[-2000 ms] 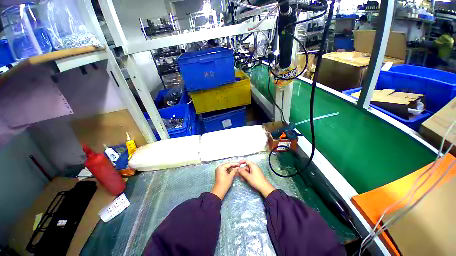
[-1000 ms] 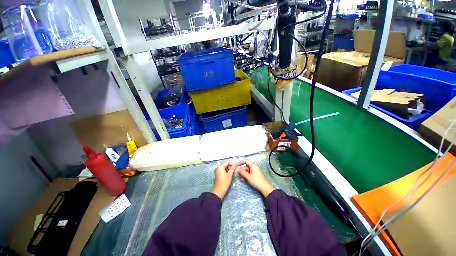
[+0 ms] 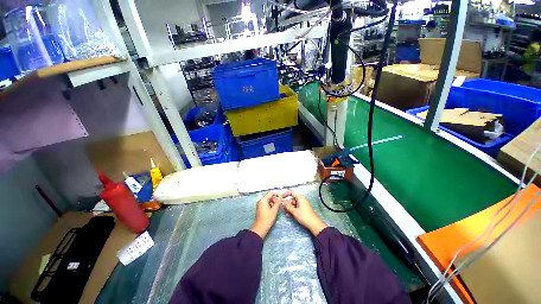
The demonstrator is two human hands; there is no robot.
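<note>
My left hand and my right hand are over the bubble wrap bench cover, near the middle of the view. Their fingertips meet or nearly meet. A tiny pale, pinkish spot shows between the fingertips; it is too small to tell whether it is a small part or a fingertip. The thumbs and fingers of both hands are bent together in a pinch. Dark purple sleeves cover both forearms.
Off-white padding rolls lie behind the hands. A red bottle, a label card and a black metal bracket are at left. A small orange-red box, a hanging black cable and the green conveyor are at right.
The fingertips have shifted slightly against each other. The hands and forearms stay in nearly the same place.
</note>
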